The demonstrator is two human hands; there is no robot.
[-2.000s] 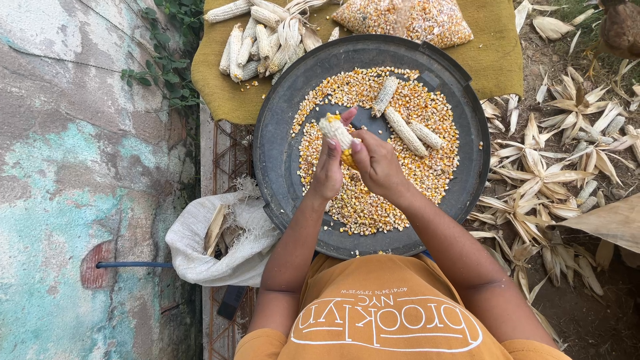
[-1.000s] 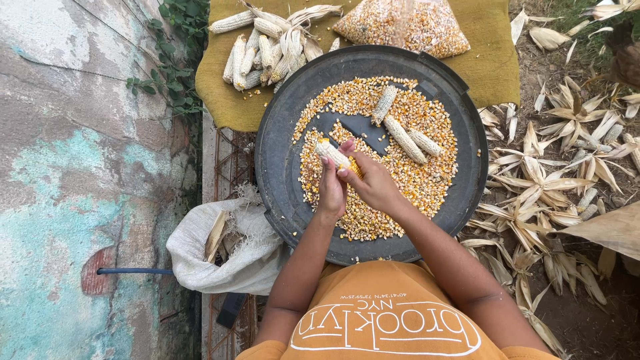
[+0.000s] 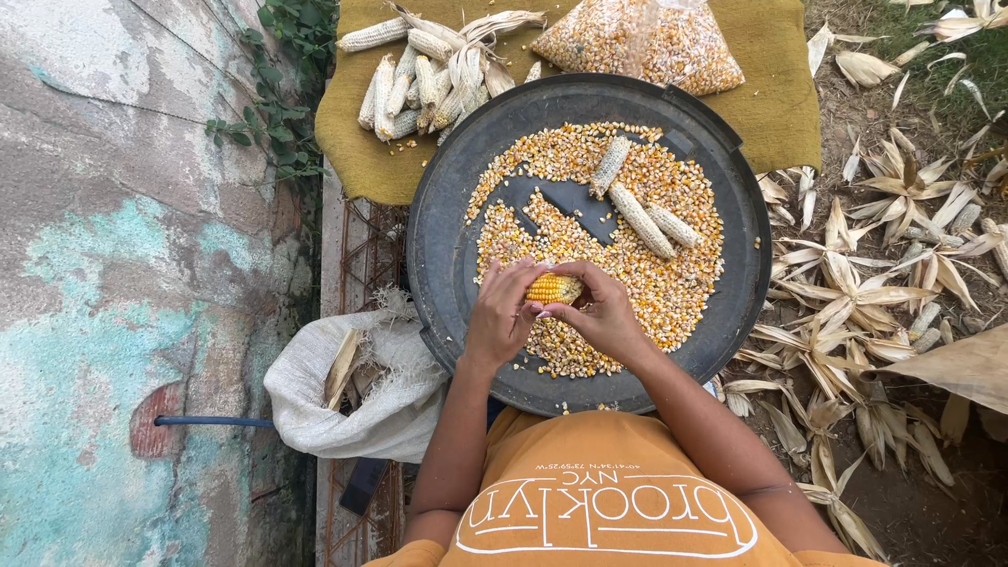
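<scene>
An ear of corn with yellow kernels (image 3: 554, 290) is between my two hands, above a round black plastic tray (image 3: 445, 260). My left hand (image 3: 504, 303) closes on the ear's left end, while my right hand (image 3: 602, 307) holds its right end with thumb and fingers. Part of the ear is hidden by the fingers. Loose corn kernels (image 3: 669, 299) lie spread across the tray below. Three bare corncobs rest on the kernels at the upper right, among them a long one (image 3: 642, 220) and one tilted above it (image 3: 609, 167).
Beyond the tray, a mustard cloth (image 3: 776, 118) bears a pile of bare cobs (image 3: 425, 87) and a clear plastic bag of kernels (image 3: 646, 43). A white woven sack (image 3: 307, 394) with husks stands at left, near a painted wall (image 3: 102, 276). Dry husks (image 3: 850, 291) litter the ground at right.
Two seconds and one second ago my hands held a mostly bare, pale cob up over the kernels. Now the piece between them shows yellow kernels, and both hands are nearer my body.
</scene>
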